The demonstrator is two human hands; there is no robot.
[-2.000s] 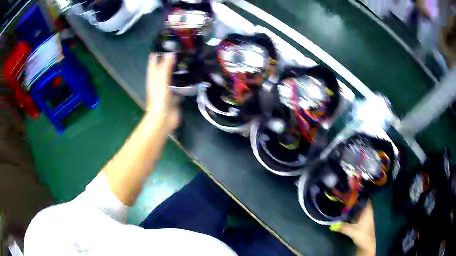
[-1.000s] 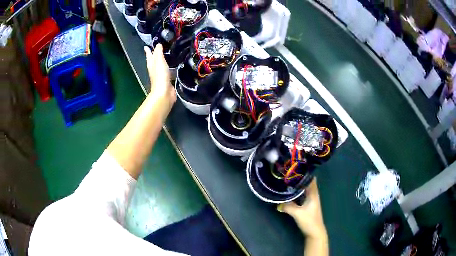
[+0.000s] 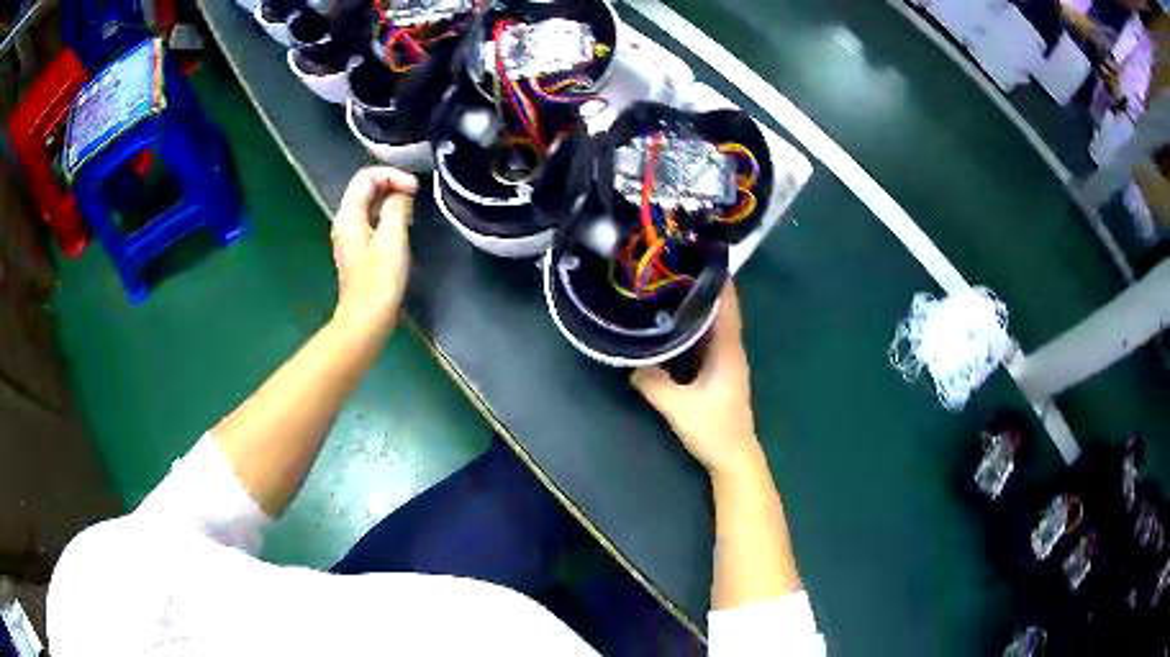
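Observation:
A row of camera units runs along the bench, each a white housing with a round black inside and a black front shell with a silvery circuit board resting on it. Red, blue, yellow and orange leads join the parts. The nearest housing [image 3: 629, 336] stands at the row's near end, its front shell [image 3: 686, 167] tilted open behind it. My right hand [image 3: 703, 401] grips its lower right side, thumb in front, fingers partly hidden behind it. My left hand [image 3: 371, 250] is empty, fingers loosely curled, at the bench's left edge beside the row.
A white tangled clump [image 3: 952, 344] lies on the bench's white line [image 3: 847, 167]. Black shells with boards [image 3: 1059, 524] are piled at the lower right. Blue [image 3: 161, 199] and red stools stand on the green floor at left. A person's pink sleeve shows at the upper right.
The row has moved up and left along the bench, with my right hand staying on the nearest unit. My left hand has drawn off the row's side and its fingers have curled.

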